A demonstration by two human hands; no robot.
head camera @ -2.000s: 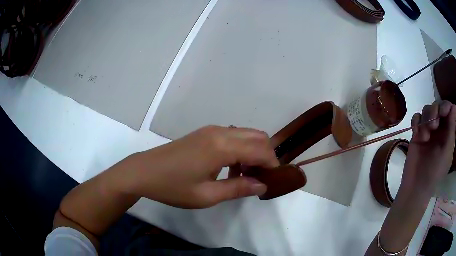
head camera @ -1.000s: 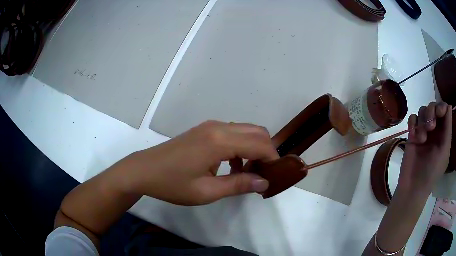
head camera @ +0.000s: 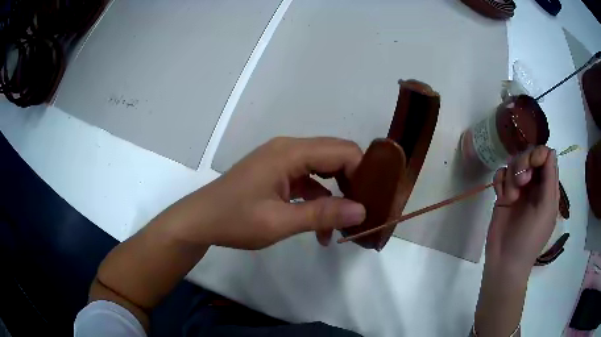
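A brown headband (head camera: 378, 178) with a black inner strip is held up by my left hand (head camera: 263, 197), thumb and fingers pinching it near one rounded tip. Its far end points up and away. My right hand (head camera: 526, 204) holds a thin reddish-brown applicator (head camera: 438, 207) like a pen. The applicator crosses the lower part of the headband, with its tip just left of the headband's lower edge, near my left fingertips. I cannot tell if it touches the edge.
A paint jar (head camera: 491, 139) with a brown top stands behind my right hand, a dark rod (head camera: 568, 77) leaning in it. Another headband (head camera: 553, 250) lies partly hidden behind my right hand. Grey sheets (head camera: 316, 79) cover the table. Dark hoops (head camera: 29, 69) crowd the far left.
My left hand has turned the headband more upright. My right hand has moved left, and the applicator tip has shifted from the headband's rounded tip to its lower part.
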